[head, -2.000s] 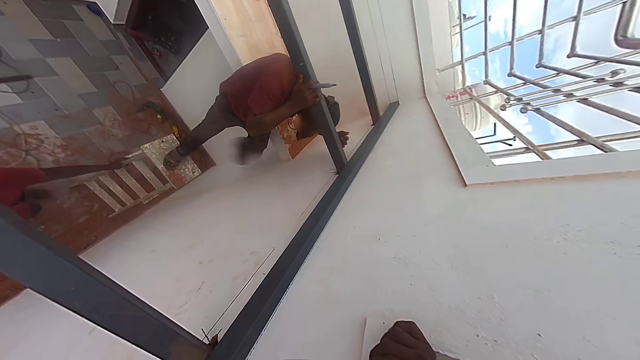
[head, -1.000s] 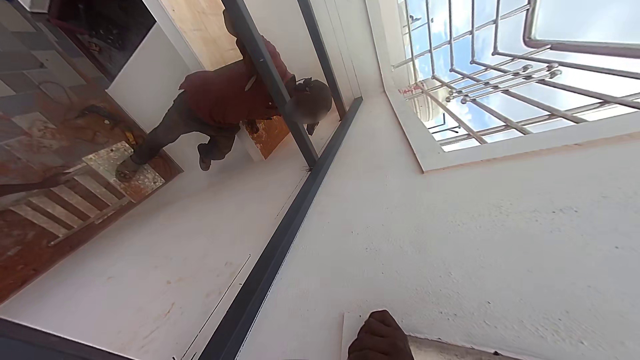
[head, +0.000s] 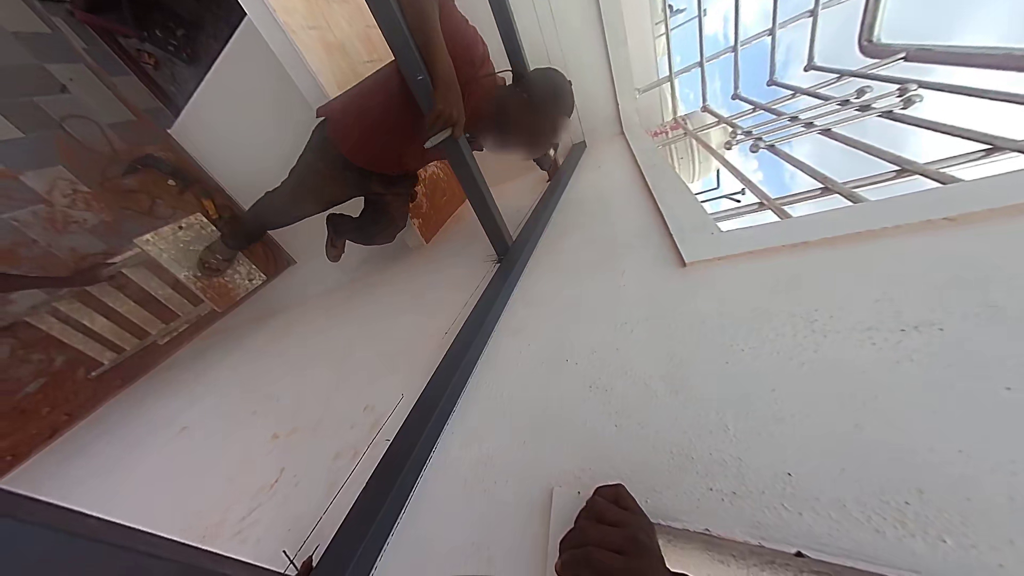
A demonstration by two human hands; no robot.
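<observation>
My right hand (head: 612, 532) is at the bottom of the view, fingers curled over the edge of a white ledge (head: 564, 512) beside the white wall (head: 720, 384). My left hand is out of view. To the left of my right hand, a long dark metal beam (head: 448, 372) runs diagonally along the wall. A dark crossbar (head: 478, 188) meets it higher up. Behind that crossbar, a co-worker in a red shirt (head: 372, 120) has one hand at the bar with a small pale object, and the other hand near the beam's far end.
A barred window (head: 672, 216) opens at the upper right. Another dark beam (head: 120, 532) crosses the lower left. Far below are a wooden ladder-like frame (head: 120, 312), a stained board (head: 188, 248) under the co-worker's foot, and another person's forearm (head: 56, 280) at the left edge.
The co-worker has shifted, with an arm now passing down to the crossbar. The second person's red sleeve, seen at the left earlier, is out of frame. My right hand stays at the ledge.
</observation>
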